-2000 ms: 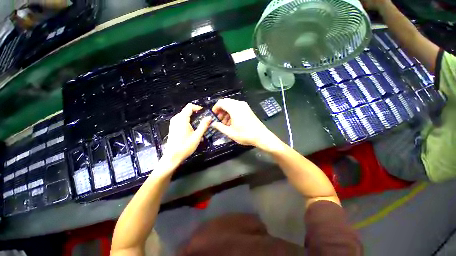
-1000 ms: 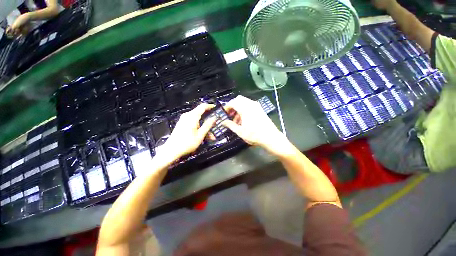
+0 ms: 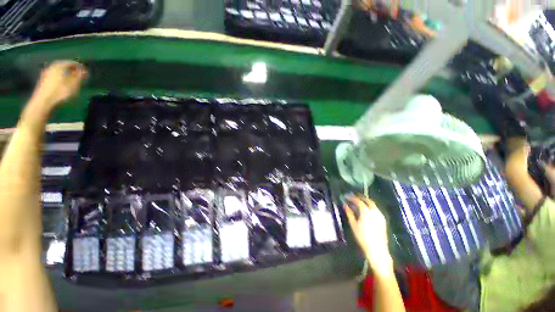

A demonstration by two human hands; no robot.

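Note:
The black blister tray (image 3: 201,143) lies in front of me. Its front row holds several housings with pale key blocks (image 3: 157,251); one pocket right of centre shows only dark, shiny plastic. My left hand (image 3: 59,84) is stretched out over the green belt, beyond the tray's far left corner. It is blurred, with a dark spot at the fingertips, and I cannot tell if it holds anything. My right hand (image 3: 368,226) is low over the bench just right of the tray, by the fan base, fingers curled. What lies under its fingertips is hidden.
The pale green fan (image 3: 426,149) stands right of the tray. Beyond it lies a clear tray of blue-white keypads (image 3: 435,219), with a person in a green shirt (image 3: 517,274) at the far right. Another tray (image 3: 55,170) is partly behind my left arm. More black trays (image 3: 283,18) lie across the belt.
My hands have parted from the small key piece they held together over the tray. The left has gone far left and outward, the right towards the fan base. The view has shifted and turned.

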